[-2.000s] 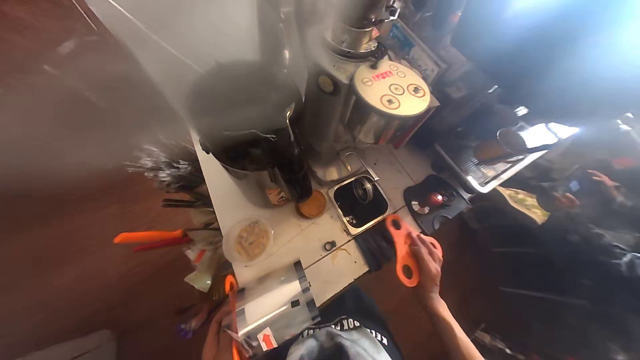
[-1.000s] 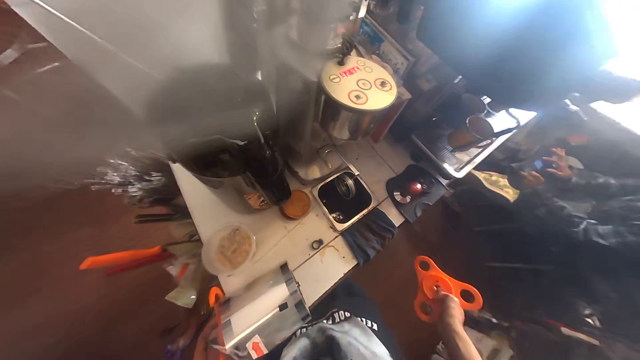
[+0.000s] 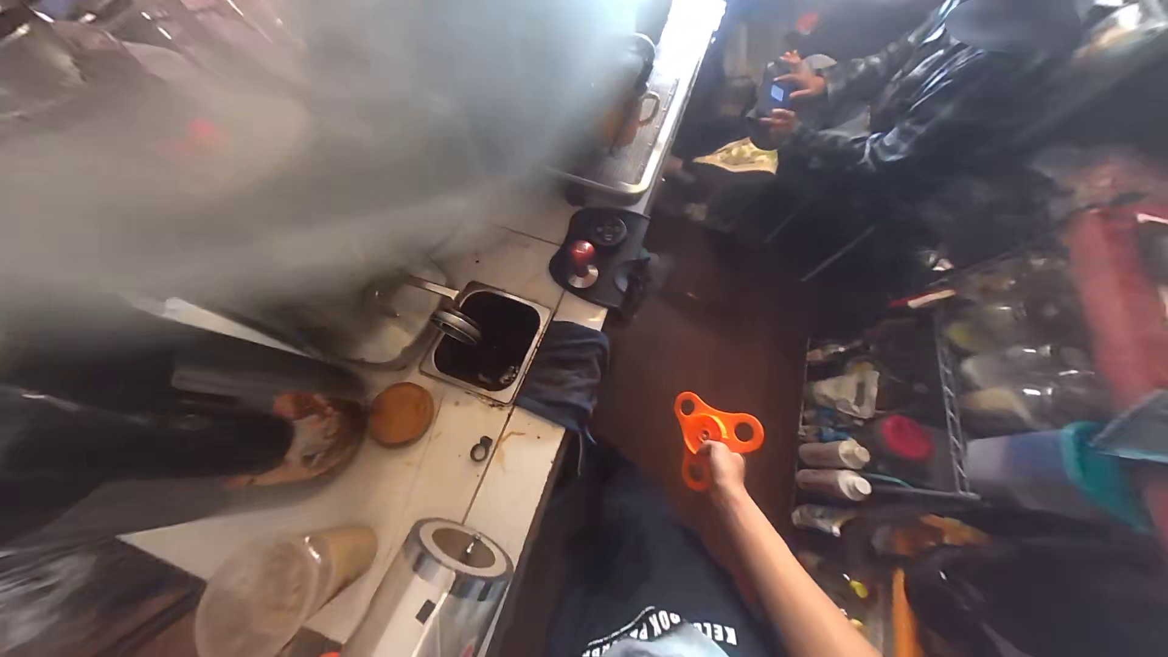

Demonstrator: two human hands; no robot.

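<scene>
My right hand (image 3: 724,464) grips an orange three-lobed plastic piece with round holes (image 3: 703,429), held over the dark floor to the right of the counter. My left hand is out of sight. Near the counter's edge at the bottom stands a metal cylinder with a round opening and a thin pin in it (image 3: 470,547). A square metal container with a dark inside (image 3: 493,342) is set at the counter, a round metal-rimmed tool (image 3: 454,326) leaning into it. Beside it lie a dark cloth (image 3: 568,370), a round brown lid or disc (image 3: 401,414) and a small dark ring (image 3: 481,448).
A black mat with a red-handled tamper (image 3: 582,254) lies farther along the counter (image 3: 520,465). A metal tray (image 3: 630,187) is beyond it. Plastic cups (image 3: 265,584) stand at lower left. A wire shelf with bottles (image 3: 835,454) is at right. Another person's hands hold a phone (image 3: 777,91).
The view has swung right, bringing the wire shelf into sight. My right hand has moved away from the counter with the orange piece. My left hand, at the cylinder two seconds ago, has left the view.
</scene>
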